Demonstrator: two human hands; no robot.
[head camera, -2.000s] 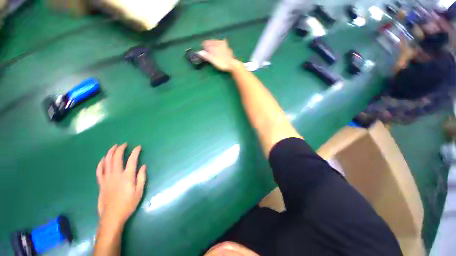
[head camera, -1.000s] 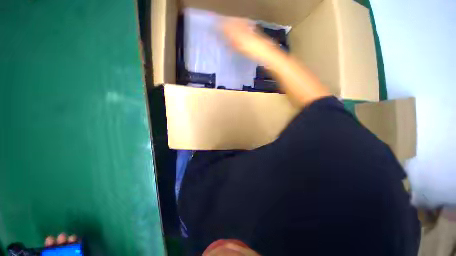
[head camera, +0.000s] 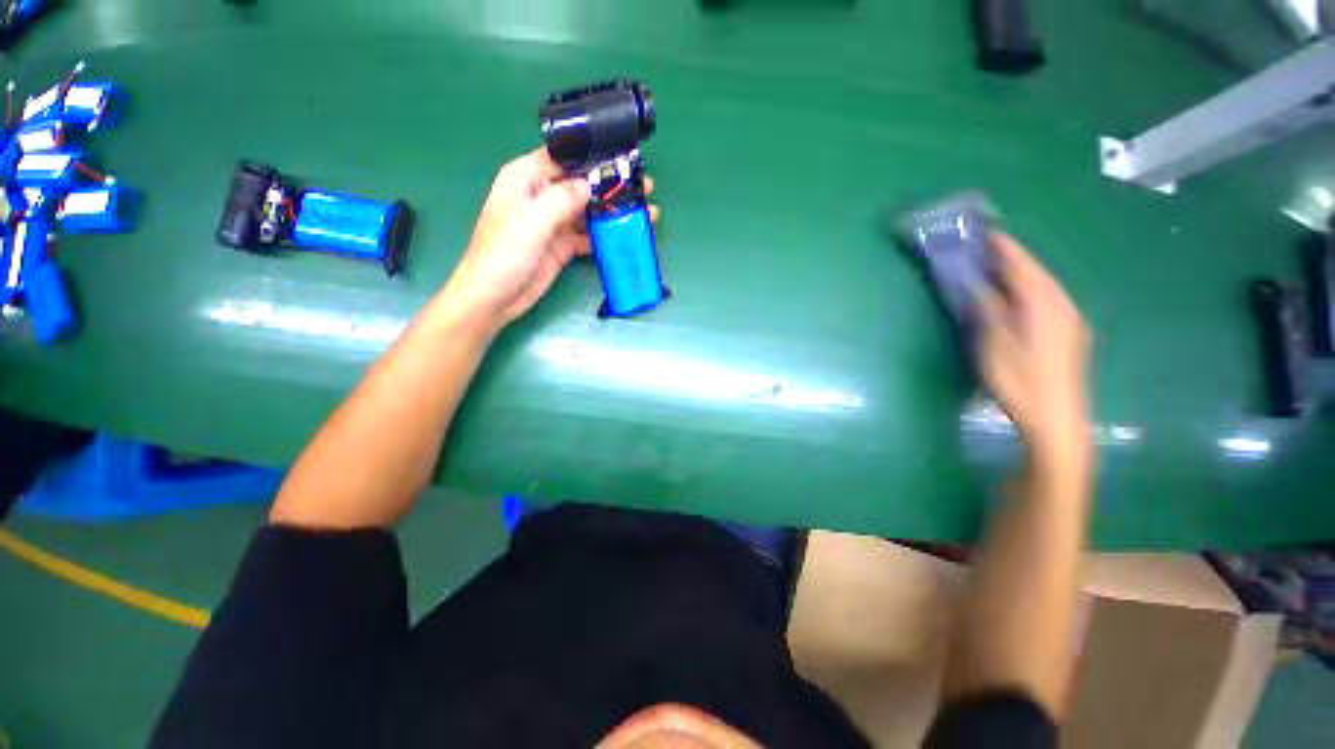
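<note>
My left hand (head camera: 530, 234) holds a half-built device by its neck, above the green bench. The device has a black ribbed motor head (head camera: 597, 123) on top, a blue battery pack (head camera: 628, 264) below, thin red wires between them and a thin black base at the bottom. My right hand (head camera: 1034, 334) is blurred and holds a long black handle shell (head camera: 955, 258), flared at its far end, over the bench to the right. The two parts are well apart.
Another half-built device (head camera: 344, 224) lies at left on the bench (head camera: 761, 483). Loose battery packs (head camera: 56, 183) are heaped at far left. A grey metal bracket (head camera: 1223, 125) stands at upper right. Black shells (head camera: 1281, 348) lie at far right. An open carton (head camera: 879, 615) is below the bench edge.
The view has swung from the carton back to the bench. My right hand has left the carton and now holds a shell. My left hand now shows fully, with the half-built device raised.
</note>
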